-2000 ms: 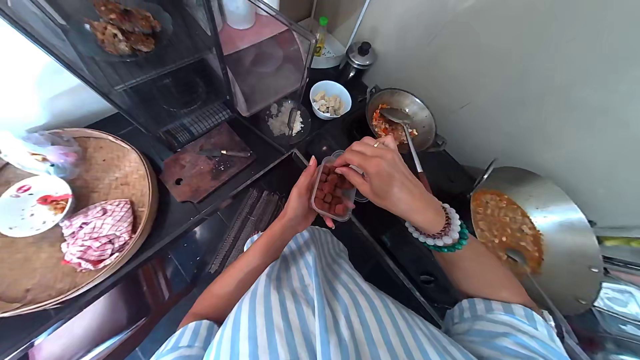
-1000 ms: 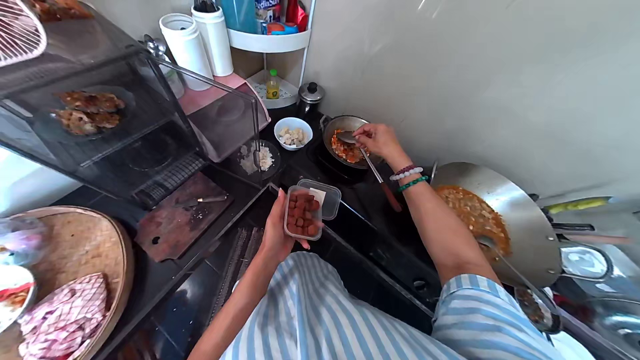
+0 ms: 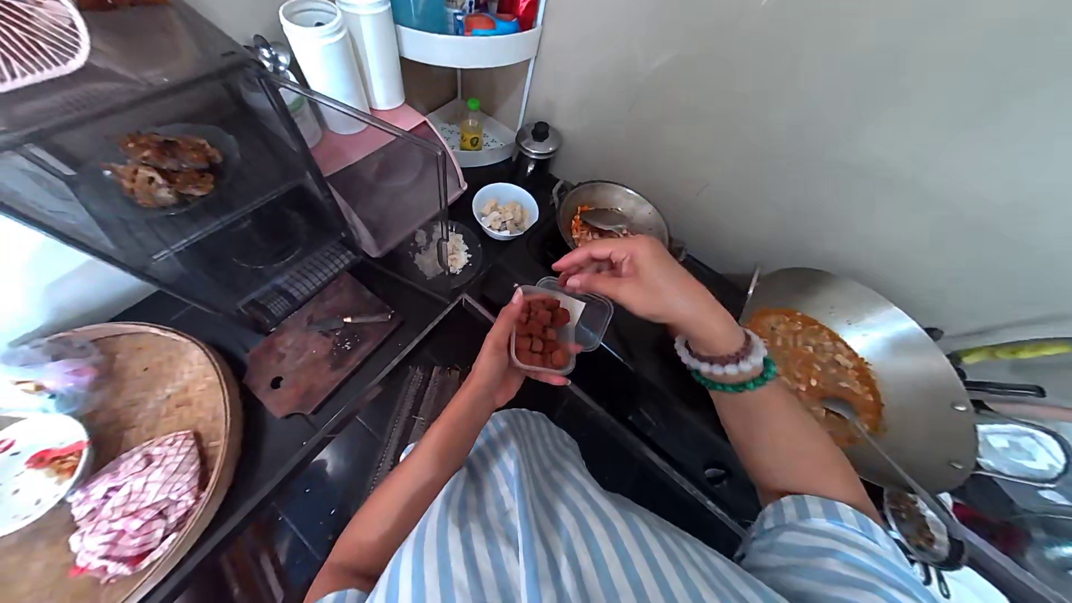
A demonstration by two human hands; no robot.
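My left hand holds a small clear plastic container of reddish-brown cubes. Its clear lid sticks out on the right side. Over the lid hovers my right hand, fingers bent; whether something small is between the fingertips cannot be told. Just beyond that hand, a small metal wok holds a reddish mixture and a spatula, partly hidden by the hand. To the right stands a large wok with an orange-brown stew and a long-handled ladle in it.
A white bowl of pale pieces and a plate of white crumbs sit behind the container. At left are a wooden board with a knife, a woven tray with a checked cloth, and a mesh cabinet with its door open.
My right hand has come back from the spatula in the small wok to the container. Two seconds ago its fingers were at the cubes. The left hand still holds the container.
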